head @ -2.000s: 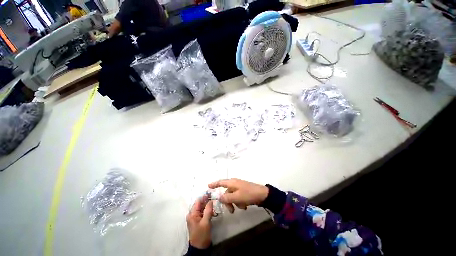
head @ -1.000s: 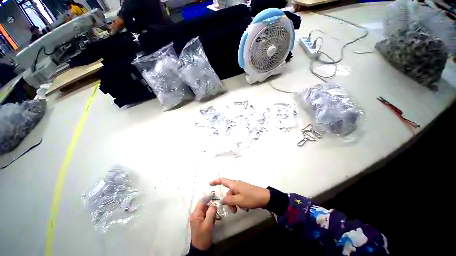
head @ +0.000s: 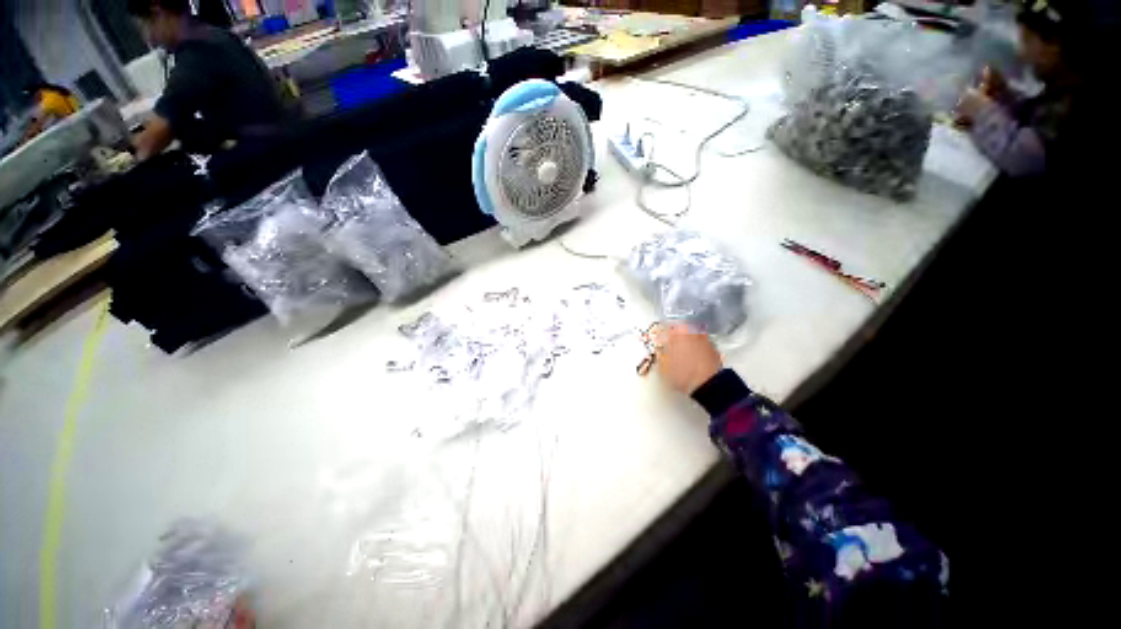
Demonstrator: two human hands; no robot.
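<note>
My right hand [head: 686,356] is at the small pile of bare metal hooks [head: 647,361], beside a filled clear bag [head: 695,280]. Its fingertips touch or cover part of the pile; whether they grip a hook is hidden. My left hand [head: 243,612] shows only as a small, blurred reddish patch at the bottom left edge, by the open clear bag of hardware [head: 184,578]; its fingers cannot be made out. Small wrapped silver hardware [head: 492,356] lies scattered mid-table.
Two filled bags [head: 293,264] stand against black fabric [head: 430,160]. A desk fan [head: 538,166], power strip [head: 631,156] with cord, red-handled tool [head: 836,268] and large sack [head: 854,138] are on the table [head: 332,430]. One person [head: 221,80] is behind, another [head: 1026,92] at right.
The view has turned right. My right hand has left my left hand and moved out to the hooks. My left hand has moved left to the open bag, mostly out of view.
</note>
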